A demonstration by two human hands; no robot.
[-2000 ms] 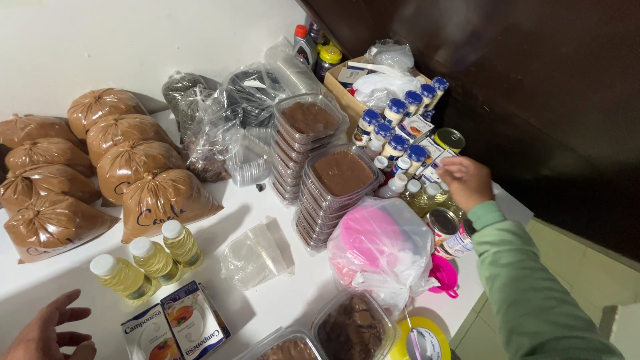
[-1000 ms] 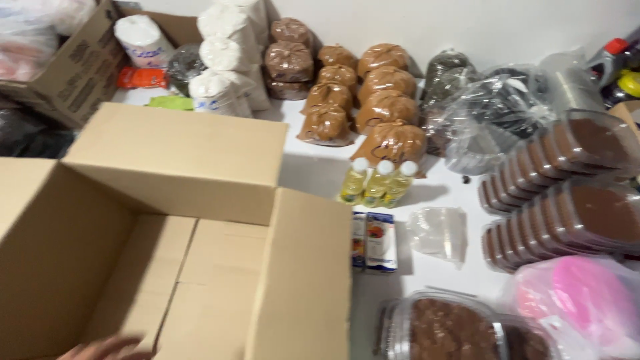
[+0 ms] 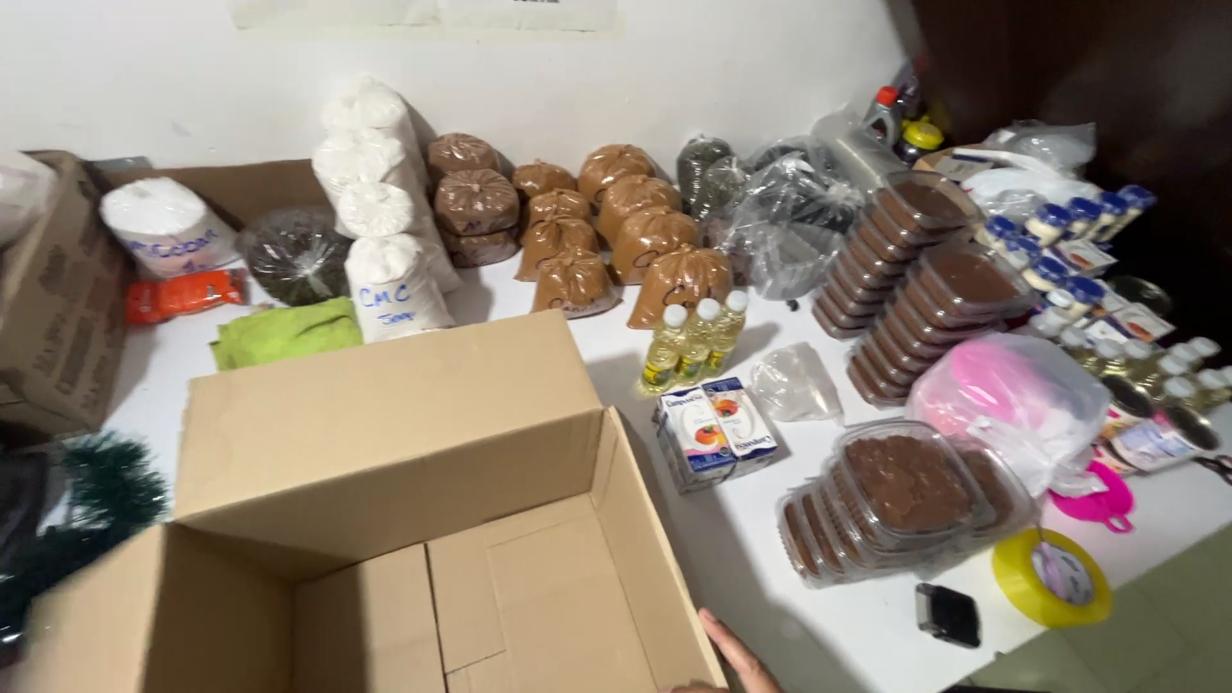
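Note:
A cardboard box (image 3: 385, 462) stands with its flaps spread and its inside showing. At the bottom edge of the view, my right hand (image 3: 741, 659) is at the box's right wall, one finger along the outside and a fingertip over the rim; the rest of it is cut off. My left hand is out of view. To the right of the box are two cartons (image 3: 714, 433) side by side, with three small bottles of yellow oil (image 3: 693, 346) behind them. Clear tubs of brown paste (image 3: 905, 481) stand beyond the cartons, near a folded clear plastic bag (image 3: 797, 383).
Bags of white powder (image 3: 390, 279) and brown powder (image 3: 573, 284) line the wall. Stacked brown tubs (image 3: 948, 318), a pink item in a plastic bag (image 3: 1001, 404) and yellow tape (image 3: 1049, 577) are on the right. Another carton box (image 3: 67, 308) stands left.
The view has swung left from the stacked tubs and jars, then partly back. The hand seen inside the box a second ago no longer shows there; a hand is now at its right wall.

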